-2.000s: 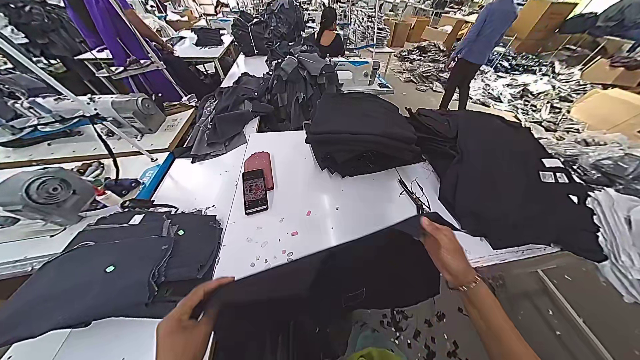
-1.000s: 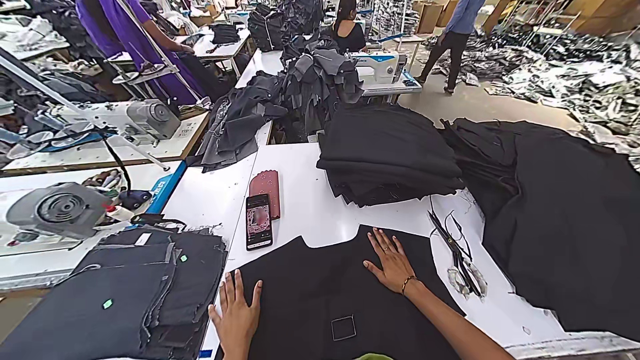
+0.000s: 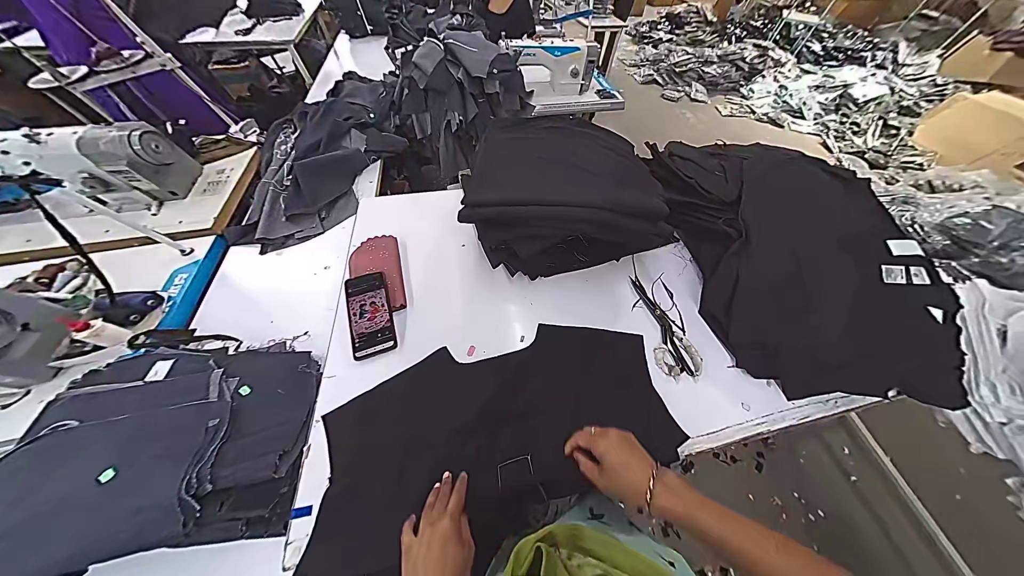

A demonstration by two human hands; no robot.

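Observation:
A dark cut garment panel [image 3: 416, 424] lies spread over the near edge of the white table, with a small stitched or chalked square outline near its lower middle. My left hand [image 3: 440, 524] rests on the panel, left of that outline, fingers extended. My right hand [image 3: 612, 464] is on the panel to the right of the outline, its fingers bent; whether it pinches the fabric cannot be told. Scissors [image 3: 668, 328] with wrapped handles lie beyond the panel's right side. A phone [image 3: 370, 316] with a lit screen overlaps a pink case [image 3: 384, 264].
A folded black fabric stack [image 3: 564, 192] is at the table's far side, and a black fabric pile [image 3: 824, 272] hangs over its right edge. Grey panels [image 3: 144, 448] lie at left. Sewing machines [image 3: 136, 160] and heaps of scraps [image 3: 456, 72] stand beyond.
The panel, held up between both hands two seconds ago, now lies on the table. Since one second ago, my right hand has drawn back toward me and its spread fingers have bent.

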